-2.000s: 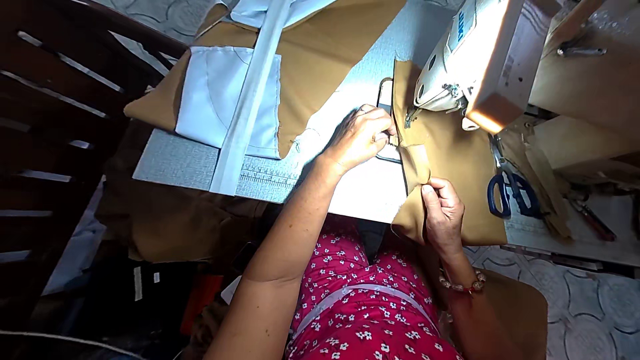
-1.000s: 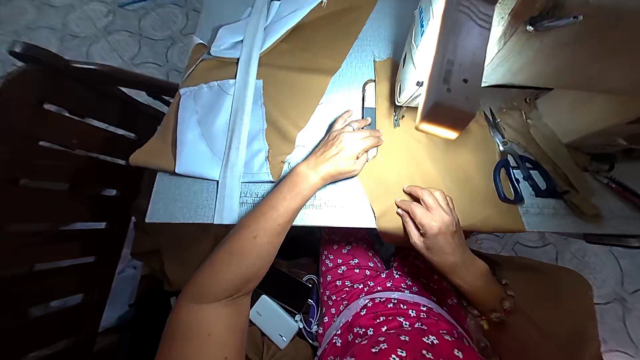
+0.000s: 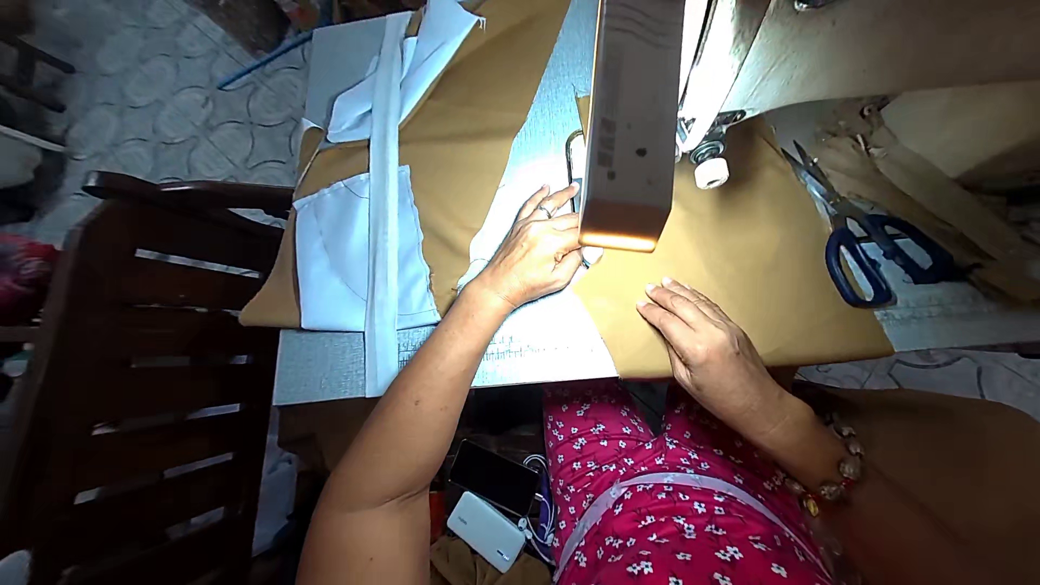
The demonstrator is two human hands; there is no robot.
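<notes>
My left hand (image 3: 536,248) rests at the left edge of the tan fabric (image 3: 731,284), beside the sewing machine's head (image 3: 630,130), which partly hides the fingertips; whether they grip anything cannot be made out. My right hand (image 3: 703,337) lies palm down on the fabric near the table's front edge, fingers slightly bent and holding nothing. Left of my hands, another tan piece (image 3: 471,106) lies with a white pocket cloth (image 3: 333,252) and a long pale strip (image 3: 383,203) across it. The presser area under the machine head is hidden.
Blue-handled scissors (image 3: 861,236) lie right of the machine, near brown fabric scraps (image 3: 951,187). A dark wooden slatted chair (image 3: 179,341) stands against the table's left side. Below the table edge are a black phone (image 3: 494,478), a white device (image 3: 486,530) and cables.
My right hand has let go of the folded fabric edge it held two seconds ago, and the fabric now lies flat beneath it. The view has shifted and turned.
</notes>
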